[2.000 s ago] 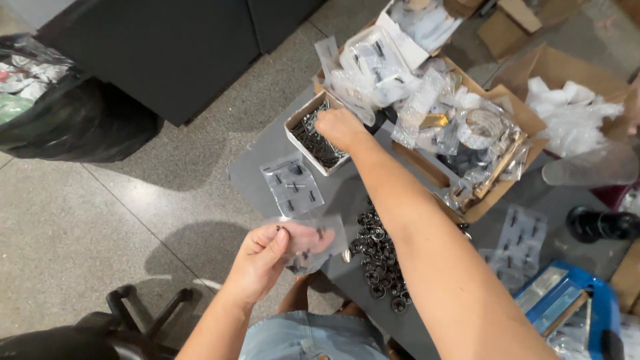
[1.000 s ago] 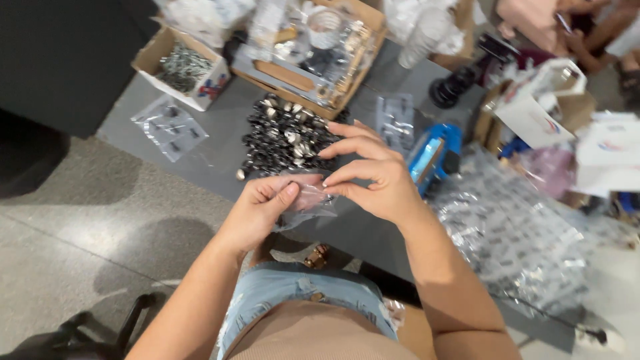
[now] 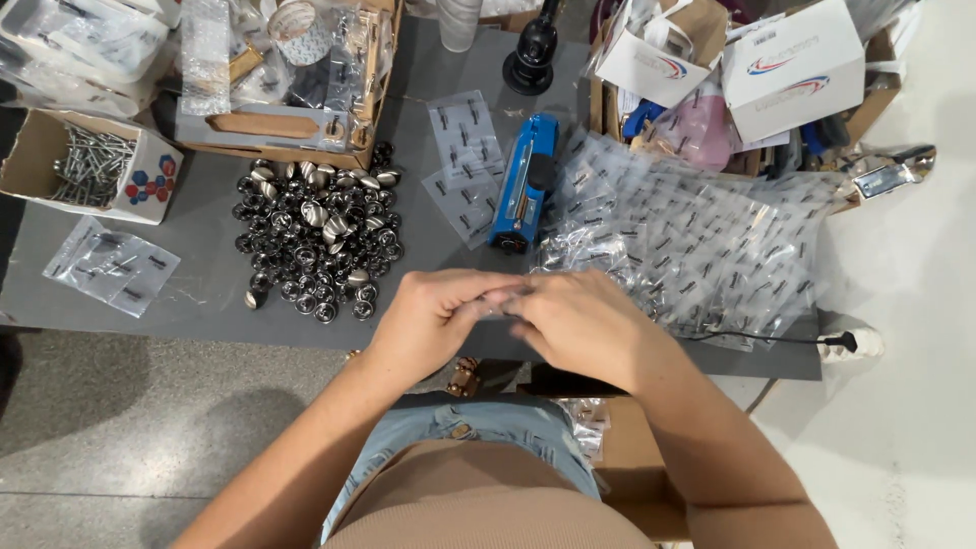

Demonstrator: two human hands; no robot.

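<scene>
My left hand [image 3: 431, 316] and my right hand [image 3: 576, 320] meet over the table's front edge, both gripping a small clear plastic bag [image 3: 496, 305] that the fingers largely hide. Just in front of them lies a blue bag sealer [image 3: 526, 183] with a black knob. Left of it are flat printed zip bags [image 3: 465, 145], and further left a heap of round metal knobs [image 3: 320, 229]. A small carton of screws [image 3: 95, 164] stands at the far left, with a bag holding a screw [image 3: 114, 263] before it. Many printed bags [image 3: 701, 236] are piled to the right.
An open cardboard box [image 3: 282, 141] holds tape and wrapped parts behind the knobs. A black stand [image 3: 530, 61] is at the back. White cartons [image 3: 793, 69] sit at the back right. A dark cable ends in a white power strip [image 3: 854, 343]. Below the table is another cardboard box [image 3: 633, 465].
My right hand was at the screw carton two seconds ago and has come back to the bag in my left hand. Both hands now close around the bag. The view has swung right.
</scene>
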